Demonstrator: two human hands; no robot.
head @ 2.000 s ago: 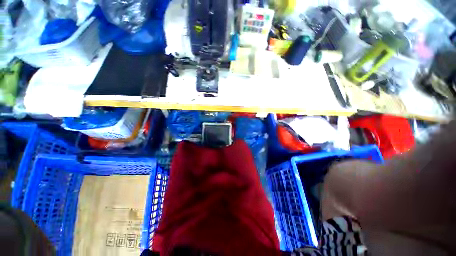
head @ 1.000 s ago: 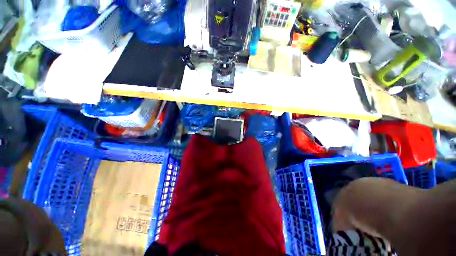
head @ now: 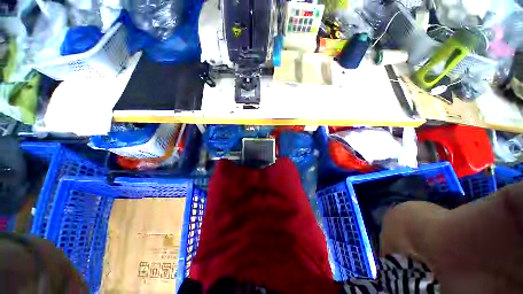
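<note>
No hand shows. A blurred bare forearm or elbow with a striped sleeve fills the lower right, over the right crate; a dark blurred arm part is cut off at the lower left. My left hand and my right hand are out of the picture. The sewing machine (head: 248,34) stands at the top centre, its dark head towards me, with no cloth visible under it. Red cloth (head: 258,224) covers my lap. Dark cloth (head: 395,195) lies in the right blue crate (head: 344,229), partly hidden by the arm.
The wood-edged table (head: 321,106) holds a cream parts tray (head: 307,68), keypad (head: 303,18), dark thread cone (head: 354,50) and lime-green bottle (head: 441,66). A cardboard-lined blue crate (head: 184,229) stands left. A small pedal-like plate (head: 258,151) is under the table; a red stool (head: 467,150) is right.
The view has swung right and then partly back, so things shift in the picture. The right arm part stays over the right crate. No object has visibly been moved.
</note>
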